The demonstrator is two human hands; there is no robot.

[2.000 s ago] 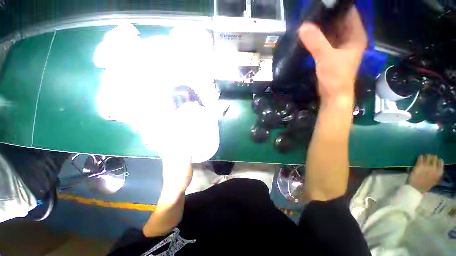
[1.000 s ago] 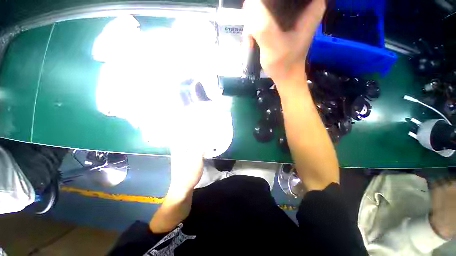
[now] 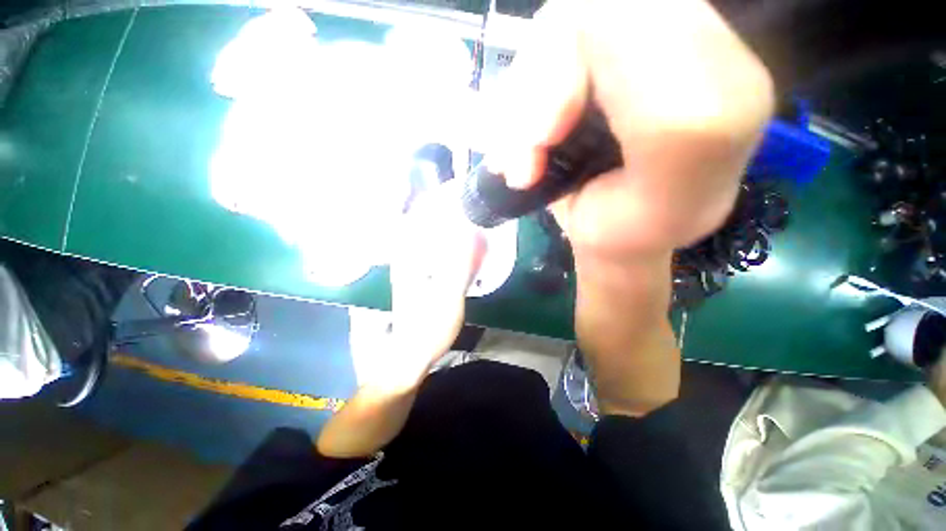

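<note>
My right hand (image 3: pixel 664 135) is large near the camera, wrapped around a black electric screwdriver (image 3: pixel 493 197) whose ribbed end points left. My left hand (image 3: pixel 430 275) is overexposed and holds a white housing (image 3: pixel 498 259), whose rim shows beside the fingers. A dark round part (image 3: pixel 430 166) shows at the housing, just left of the screwdriver's end. Glare hides the fingertips and whether the tool touches the housing. More overexposed white housings (image 3: pixel 270 156) are heaped at left.
Shiny black round parts (image 3: pixel 752 244) lie right of my right forearm, before a blue bin (image 3: pixel 794 150). Another white housing (image 3: pixel 918 334) with a white cable is at the far right. A person's pale sleeve (image 3: pixel 830 436) is at lower right. The green bench (image 3: pixel 156 135) spans the view.
My right hand has come down and nearer the camera from the screw feeder, with the screwdriver now beside the housing. My left hand has shifted slightly right.
</note>
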